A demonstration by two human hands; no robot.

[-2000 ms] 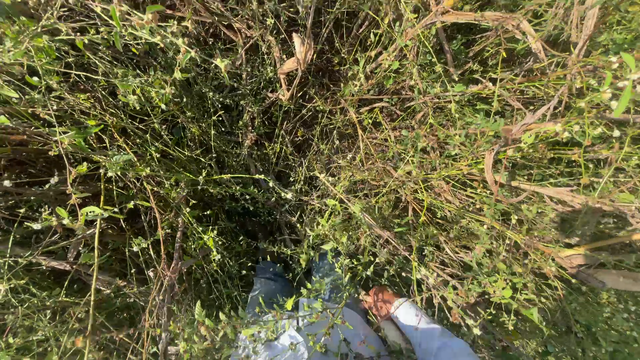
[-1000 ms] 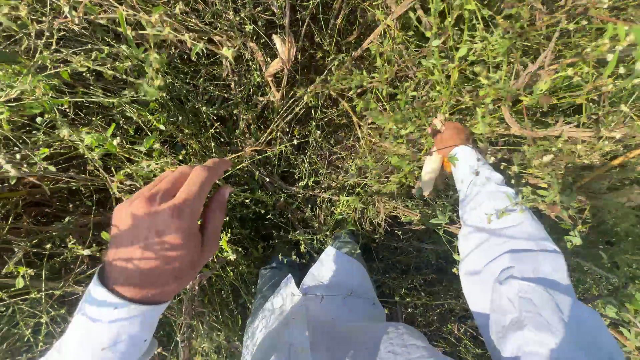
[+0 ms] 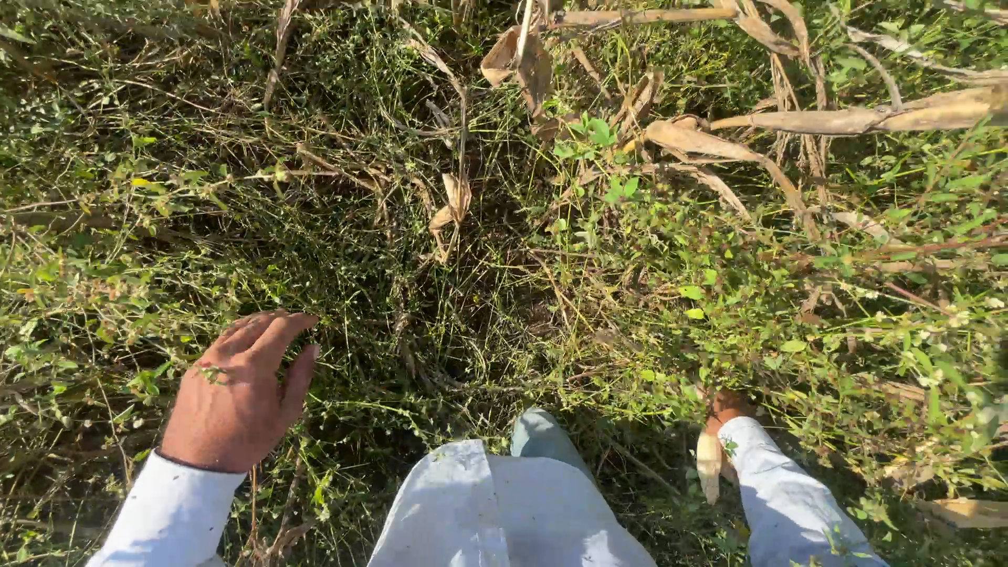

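My left hand (image 3: 236,390) is at the lower left, palm down, fingers apart and nothing in it, over green weeds. At the lower right, my right hand (image 3: 726,409) is partly hidden by leaves, with its fingers around a pale, dry corn husk (image 3: 709,465) that hangs below it. Whether an ear is inside the husk cannot be seen. Both forearms are in light long sleeves. Between the hands, the light shirt front and one trouser leg (image 3: 543,437) show at the bottom.
Dense green weeds (image 3: 709,307) and thin tangled stems cover the ground. A dry corn stalk (image 3: 858,120) with curled leaves lies across the upper right. A withered leaf (image 3: 453,201) stands out near the upper middle. More dry leaves lie at the lower right edge.
The view has shifted forward, bringing the dry stalks at the top right into sight. My left hand, out of view two seconds ago, is now at the lower left. The pale husk remains at my right hand.
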